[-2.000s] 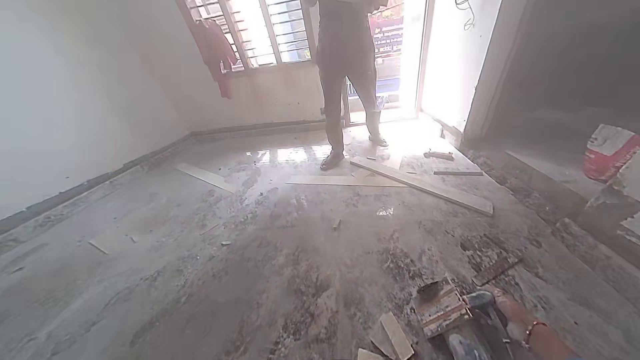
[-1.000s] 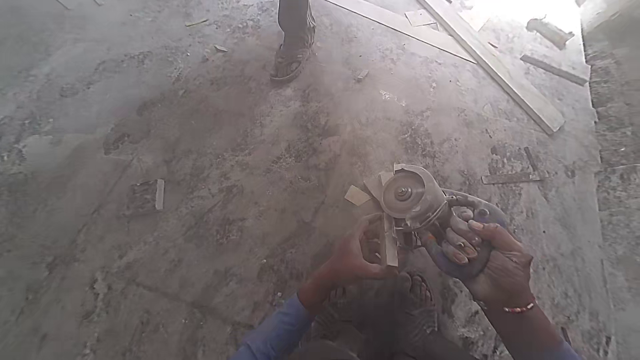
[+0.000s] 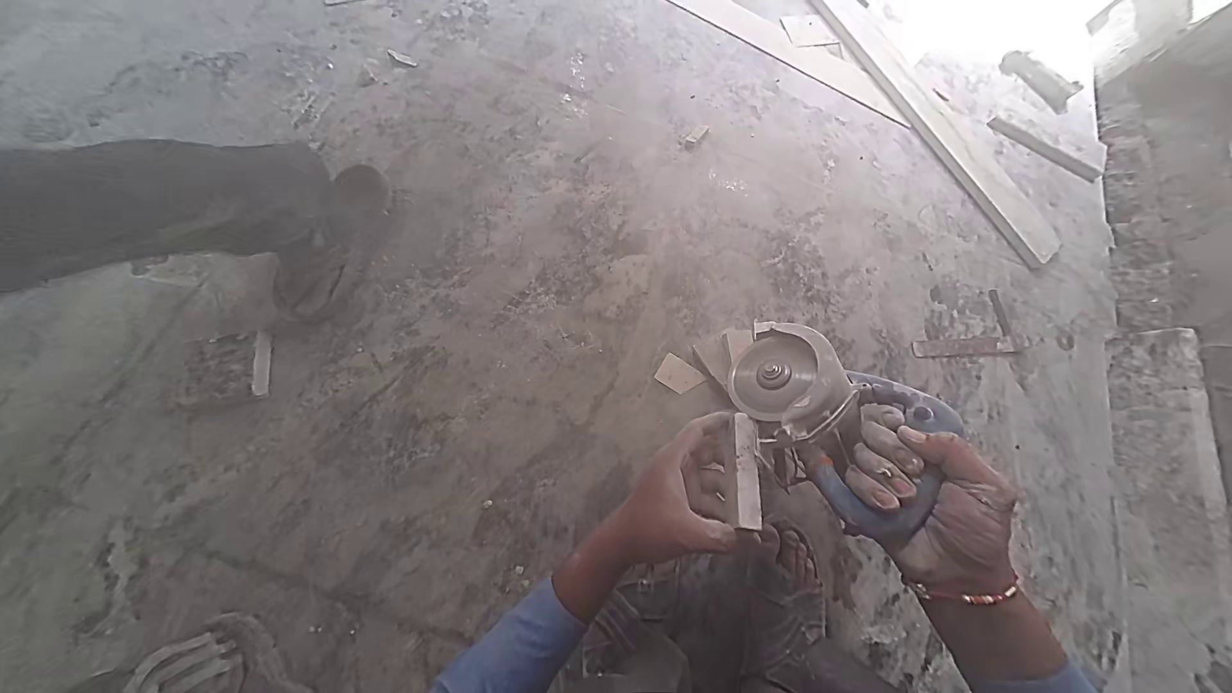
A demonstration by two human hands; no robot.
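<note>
My right hand (image 3: 924,491) is closed round the blue handle of a handheld circular cutter (image 3: 789,385), its round blade and metal guard turned up toward me. In my left hand (image 3: 683,491) a narrow strip of tile or stone (image 3: 747,472) is held on edge between thumb and fingers. The strip stands just left of and below the blade; whether they touch I cannot tell. Small cut pieces of tile (image 3: 680,374) lie on the floor beyond the blade. Whether the blade spins is not clear.
Long pale strips (image 3: 953,144) lie at the upper right, with short offcuts (image 3: 1045,147) beside them. A try square (image 3: 962,346) rests right of the cutter. Another person's leg and shoe (image 3: 313,274) are at left, and a person's hand (image 3: 192,664) shows at lower left. Dust hazes the floor.
Two seconds ago the view took in the room, with my right hand at the cutter. Now it looks down on both hands. The other person's leg has come in at left since a second ago.
</note>
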